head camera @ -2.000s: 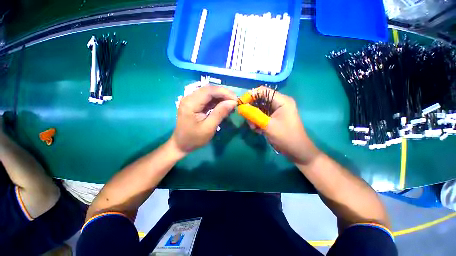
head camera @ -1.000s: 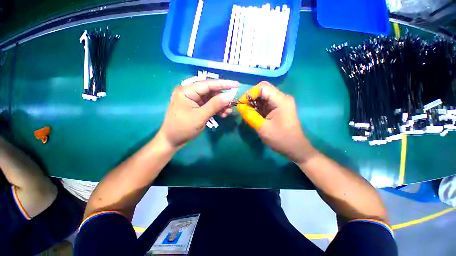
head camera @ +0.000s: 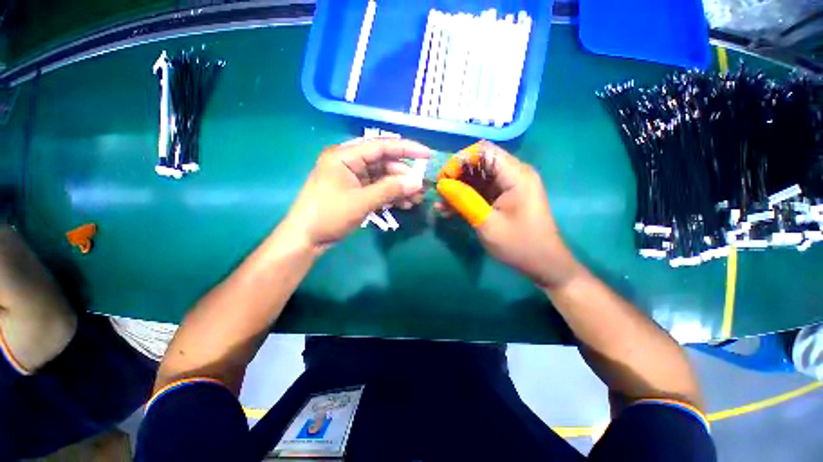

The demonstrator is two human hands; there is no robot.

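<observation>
My left hand (head camera: 347, 191) is at the centre, its thumb and fingers closed on a small white connector housing (head camera: 418, 170). My right hand (head camera: 505, 203), with orange covers on thumb and index finger, is just to the right of it. Its fingers are closed around thin black lead wires (head camera: 488, 161), whose tips show blurred above the fingers. The fingertips of both hands are close together with a small gap. Loose white housings (head camera: 383, 219) lie on the green bench below my left hand, and more are partly hidden behind it.
A blue tray (head camera: 411, 122) with white strips stands behind the hands. A second blue tray (head camera: 642, 34) is upper right. A large black wire bundle (head camera: 713, 153) lies right, an assembled harness (head camera: 185, 108) upper left, a small orange piece (head camera: 82, 236) far left. Another person's arm (head camera: 32, 307) is lower left.
My right fingertips have drawn slightly away from my left hand. The white housing shows more clearly between my left fingers. The other person's arm has shifted a little.
</observation>
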